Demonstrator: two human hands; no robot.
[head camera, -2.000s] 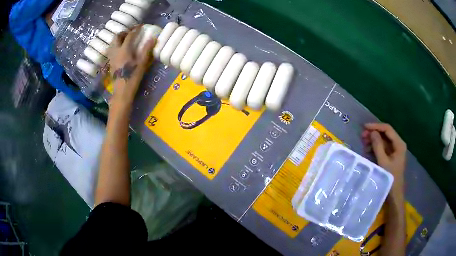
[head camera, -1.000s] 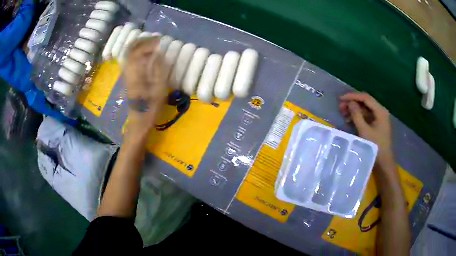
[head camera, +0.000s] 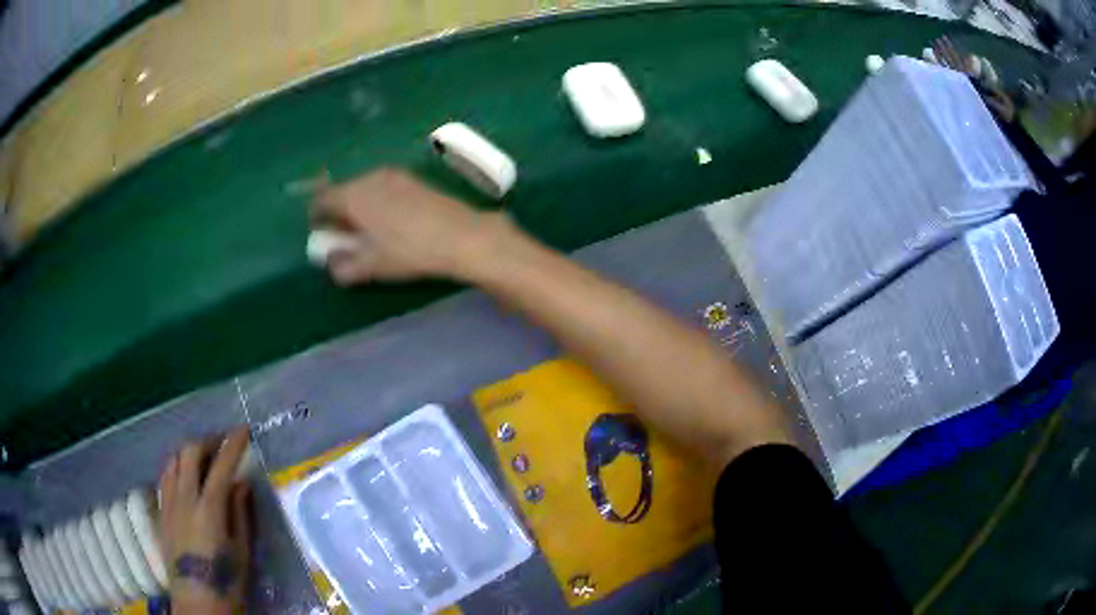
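My left hand (head camera: 207, 523) lies at the right end of a row of white oblong devices (head camera: 90, 555), fingers extended, beside the last one; nothing shows in it. My right hand (head camera: 403, 228) is over the green belt, slightly blurred, its fingers closed around a white device (head camera: 327, 248) that is partly hidden by them. An empty white three-compartment tray (head camera: 403, 511) lies on the printed cardboard mat between the left hand and the right forearm.
The green belt (head camera: 216, 306) carries a white device with a dark spot (head camera: 475, 159), a wider white pair (head camera: 603, 99) and another white device (head camera: 781, 90). Tall stacks of empty trays (head camera: 883, 180) stand at right. Another person's hand (head camera: 962, 60) is at the upper right.
The view has swung right, bringing the tray stacks in. My right hand has moved from beside the tray onto the belt and closed on a device. My left hand is now at the row's right end.
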